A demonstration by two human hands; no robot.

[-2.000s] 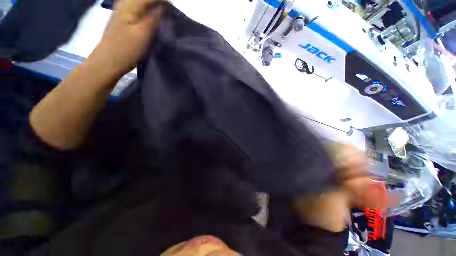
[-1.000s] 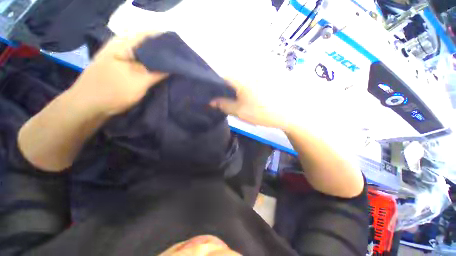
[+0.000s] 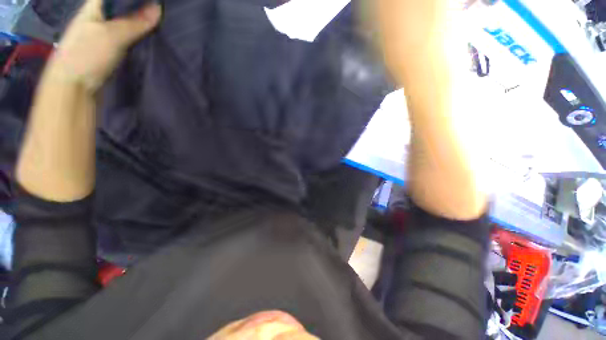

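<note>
The dark garment is spread over my lap and up onto the table, reaching the top edge of the picture. My left hand is at the upper left, with dark cloth pinched between thumb and fingers. My right hand is at the top, blurred and cut off by the picture's edge, beside the right part of the garment. Its fingers cannot be made out. The white sewing machine with "JACK" lettering is at the upper right. Its needle area is not visible.
The table's blue front edge runs down to the right. A red slotted crate is below it at the right, near clear plastic bags. Another red object is at the far left. A white patch shows between cloth parts.
My hands have moved apart and up, from close together at the folded cloth edge. The garment is now spread wider between them. The machine appears further to the upper right.
</note>
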